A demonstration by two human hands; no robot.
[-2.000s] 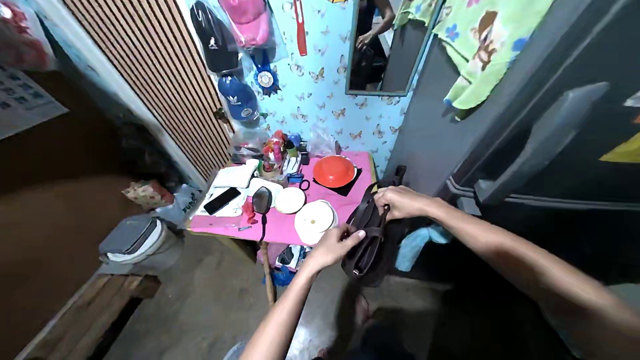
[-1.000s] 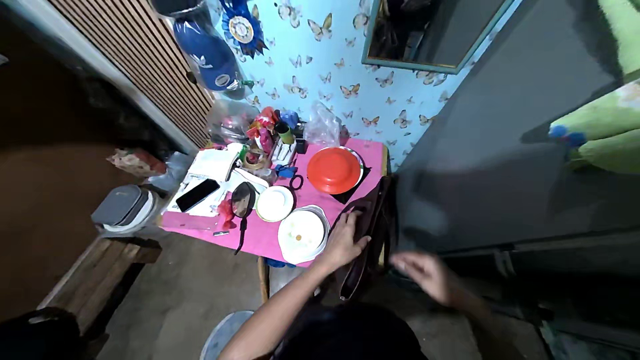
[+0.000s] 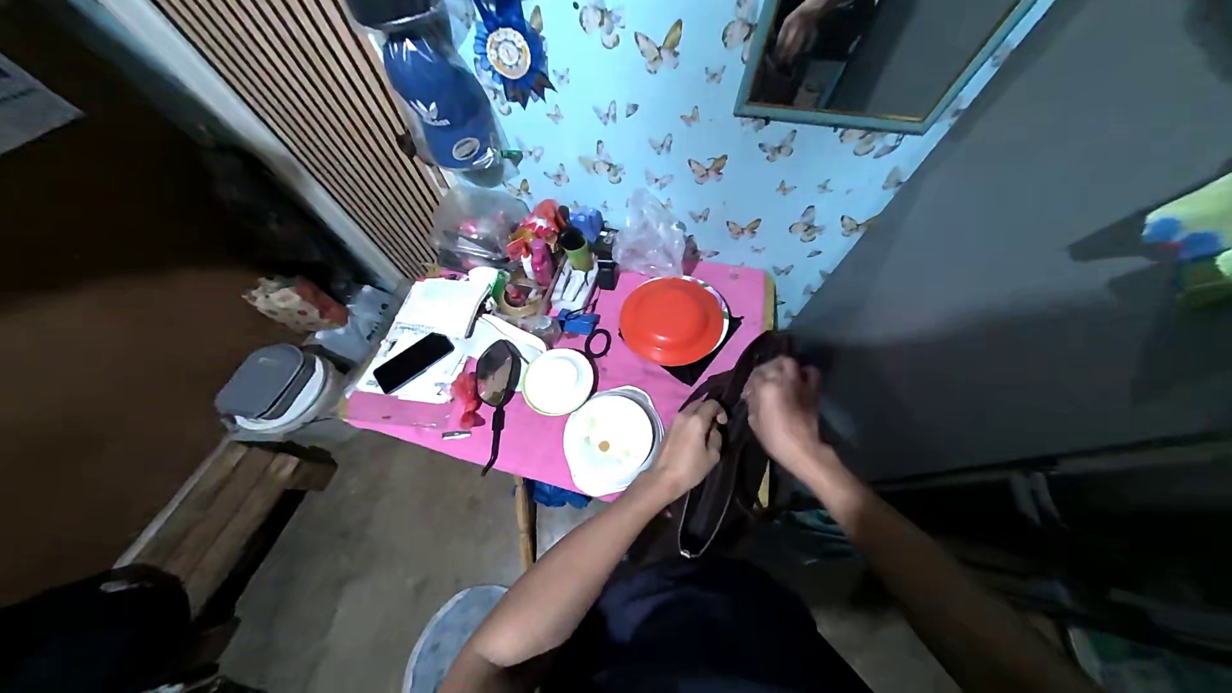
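Observation:
A dark brown bag [image 3: 717,500] hangs or rests at the right edge of the pink table [image 3: 520,443]. My left hand [image 3: 691,445] grips its near left edge. My right hand [image 3: 784,404] is at the bag's upper right part, with the fingers bent down against it; whether they hold anything there is hidden. Just left of the bag are stacked white plates [image 3: 608,443], and beyond them an orange-red plastic plate [image 3: 671,322] lies on another plate over something black.
A small white plate [image 3: 558,382], a hand mirror [image 3: 498,373], black scissors [image 3: 598,344] and a smartphone [image 3: 414,363] lie on the table. A framed mirror [image 3: 837,120] hangs on the butterfly-patterned wall. A wooden bench [image 3: 217,520] and a lidded container [image 3: 269,385] stand at the left.
My right hand, apart from the bag one second ago, is back at its upper part. My left hand stays on the bag. The view has turned downward since two seconds ago.

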